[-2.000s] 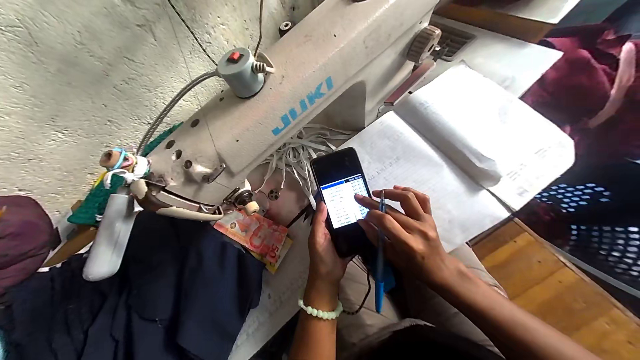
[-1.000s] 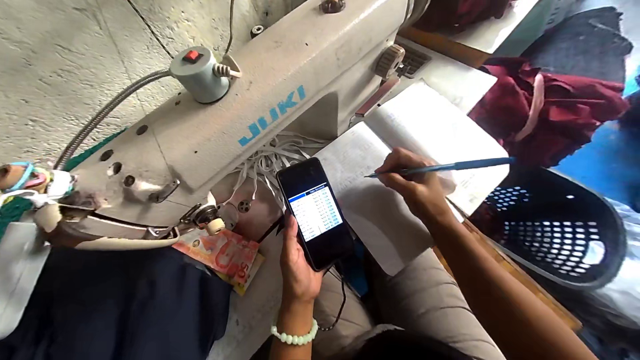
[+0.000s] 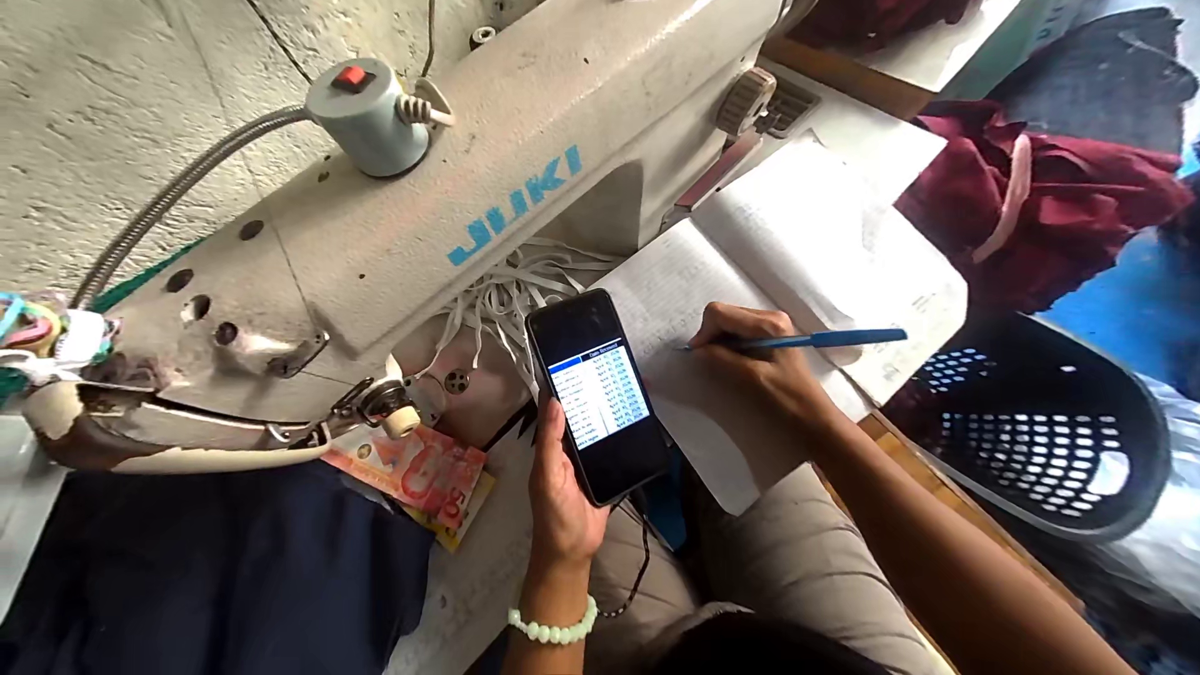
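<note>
My left hand [image 3: 565, 492], with a pale beaded bracelet at the wrist, holds a black smartphone [image 3: 609, 473] upright, its lit screen showing a list. In my right hand [image 3: 755, 361] is a blue pen [image 3: 844, 337], its tip at the left page of an open notebook [image 3: 694, 431]. Handwriting covers part of that page, and the right-hand page [image 3: 797, 234] curls up. The phone overlaps the notebook's left edge. Behind both stands a cream Juki sewing machine [image 3: 506, 122], with white strips of tape or elastic [image 3: 511, 291] bunched under its arm.
Banknotes [image 3: 412, 473] lie beside the machine's head, next to dark blue cloth [image 3: 225, 562]. A grey switch box [image 3: 367, 117] with a red button sits on the machine. At the right are a black plastic basket [image 3: 1050, 422] and maroon cloth [image 3: 1078, 197]. A rough wall stands behind.
Two seconds ago my right hand was at the phone screen with the pen between its fingers. It moved right to the notebook page, where it stays. My left hand still holds the phone.
</note>
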